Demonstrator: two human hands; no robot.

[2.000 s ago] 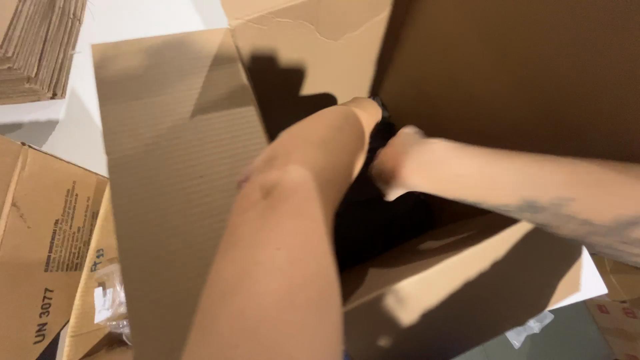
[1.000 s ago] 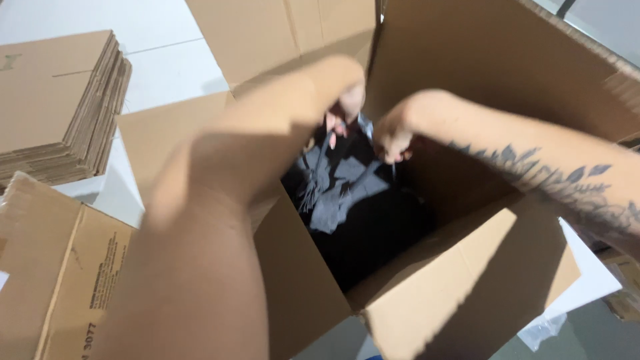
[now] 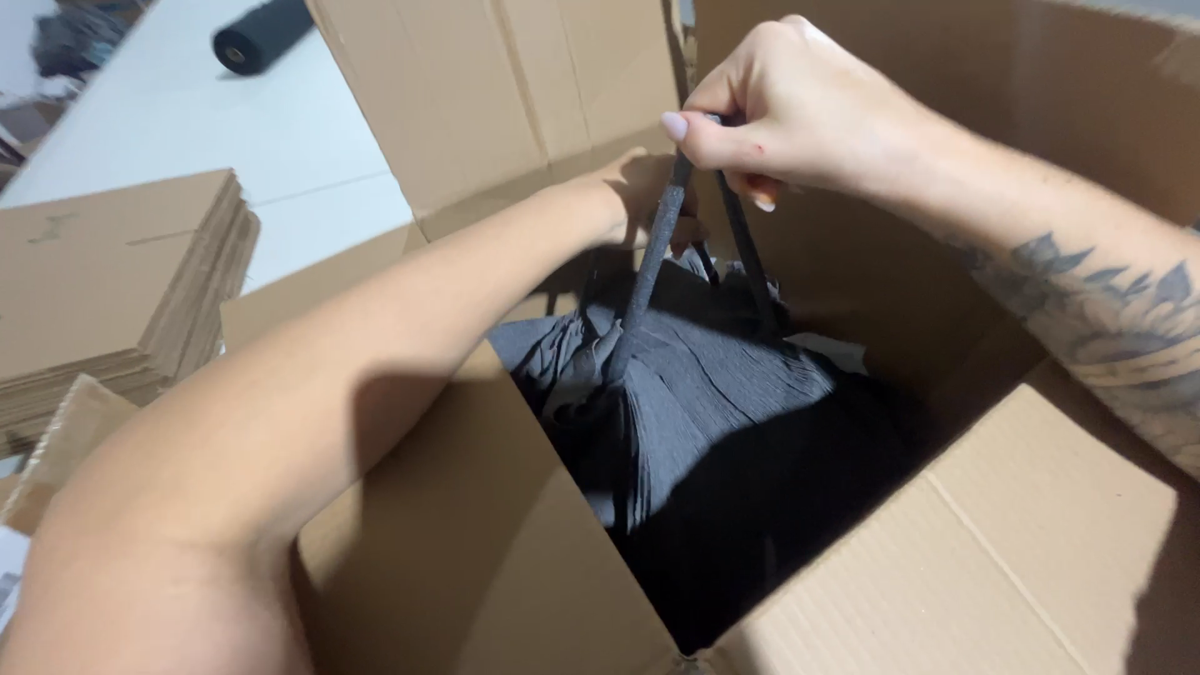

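Observation:
An open cardboard box (image 3: 947,534) holds a bundle of dark grey folded fabric (image 3: 694,375). Grey fabric strips (image 3: 652,262) run up from the bundle to my right hand (image 3: 769,112), which is closed around their upper ends above the box opening. My left hand (image 3: 656,197) reaches into the box behind these strips, near another dark strip at the back of the bundle. Its fingers are partly hidden in shadow, so its grip is unclear. The lower part of the fabric lies in deep shadow.
Raised box flaps stand at the back and sides. Left of the box lies a stack of flattened cardboard (image 3: 94,272). Behind it, a dark roll (image 3: 258,42) rests on a white table (image 3: 309,122). Part of another cardboard box (image 3: 70,431) shows at the left.
My right hand has risen above the bundle, with the strips pulled taut beneath it. More of the grey fabric shows. The view has shifted, bringing the dark roll into sight.

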